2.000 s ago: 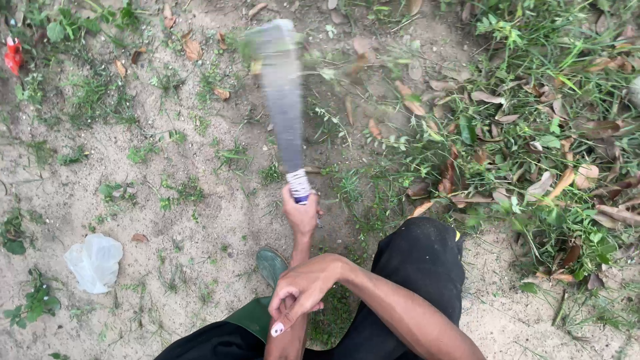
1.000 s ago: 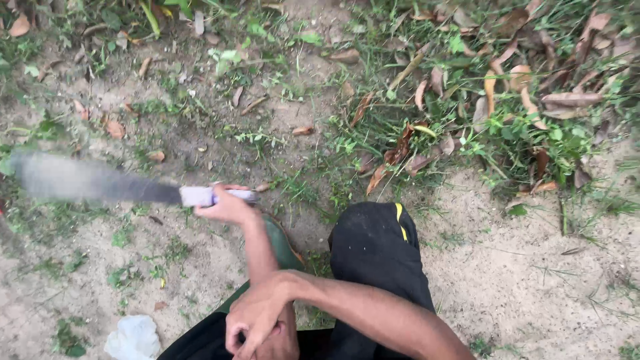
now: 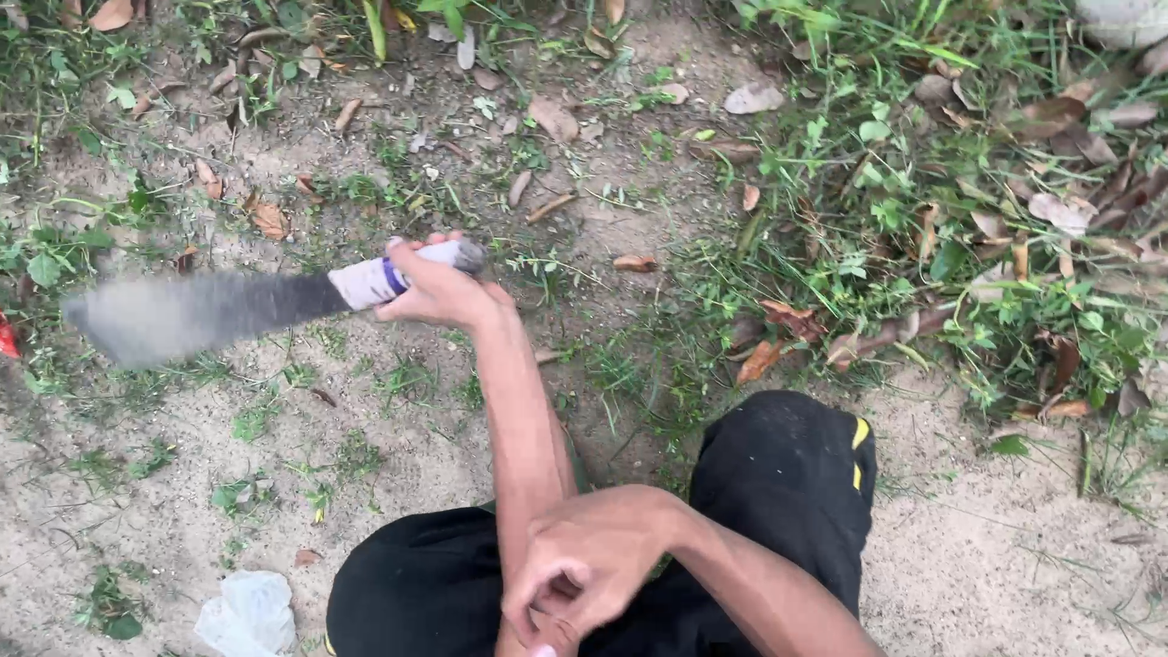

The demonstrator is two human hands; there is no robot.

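My left hand [image 3: 443,287] holds the pale wrapped handle of a machete [image 3: 214,310], with a purple band around the handle. The blade points left over the ground and is blurred by motion, so its exact distance from the plants cannot be told. My right hand [image 3: 584,570] lies over the left forearm near the bottom of the view, its fingers curled and nothing visible in them. Low weeds [image 3: 255,420] grow in the bare soil below the blade, and some leafy weeds [image 3: 46,260] stand near its tip.
My knees in black trousers [image 3: 785,456] are bent at the bottom. Grass and dry leaves [image 3: 1031,246] cover the upper right, with a pale rounded object [image 3: 1127,18] in the corner. A crumpled translucent plastic bag [image 3: 246,616] lies lower left; a red object [image 3: 7,336] shows at the left edge.
The machete pointed up the view two seconds ago; its blade has swung round to the left, where it also pointed one second ago. My right hand has stayed by the left forearm.
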